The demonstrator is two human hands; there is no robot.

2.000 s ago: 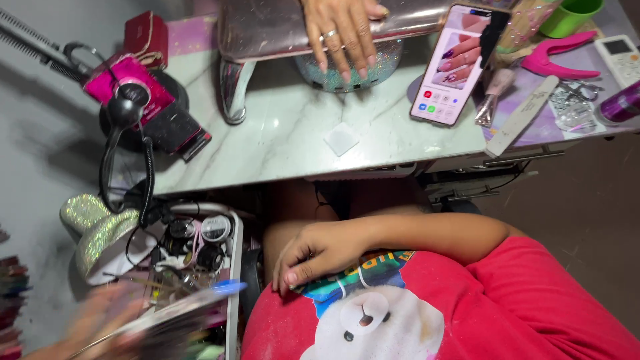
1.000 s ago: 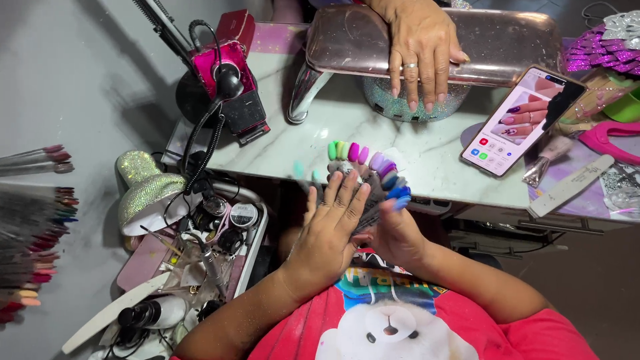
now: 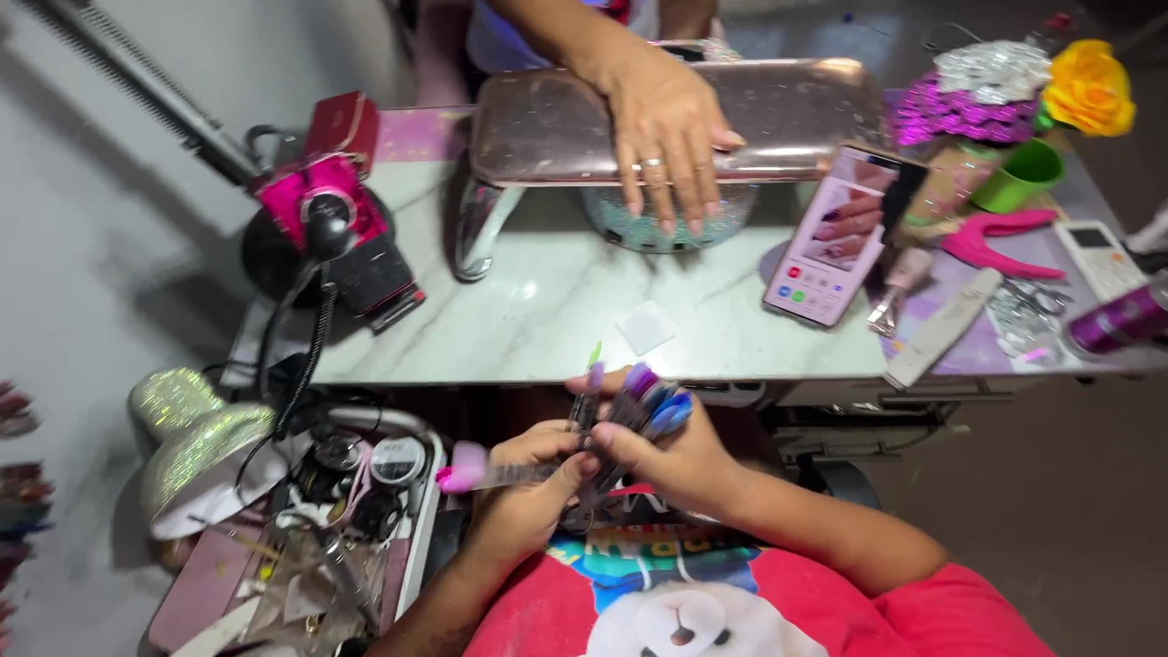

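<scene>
Both of my hands hold a set of nail colour swatch sticks (image 3: 630, 429) in front of my shirt, just below the table's near edge. My left hand (image 3: 529, 493) grips part of the set, with pink tips pointing left. My right hand (image 3: 684, 447) holds the purple and blue tips, its thumb across the sticks. Beyond them, a small white square pad (image 3: 646, 328) lies on the marble-patterned table (image 3: 392, 347). Another person's hand (image 3: 666, 128), with a ring, rests on a metallic pink armrest (image 3: 785, 119). Under it sits a glittery round device (image 3: 602, 214).
A lit phone (image 3: 826, 246) leans right of the armrest, near a nail file (image 3: 944, 328), pink clamp-like item (image 3: 1004, 242) and green cup (image 3: 1017, 178). A nail drill (image 3: 328, 224) stands left. Below it are a glittery lamp (image 3: 205, 447) and a crowded tray (image 3: 433, 511).
Two seconds ago my left hand was blurred over the tray and my right lay on my lap. Both hands now hold the swatch sticks, whose fan is more gathered than one second ago.
</scene>
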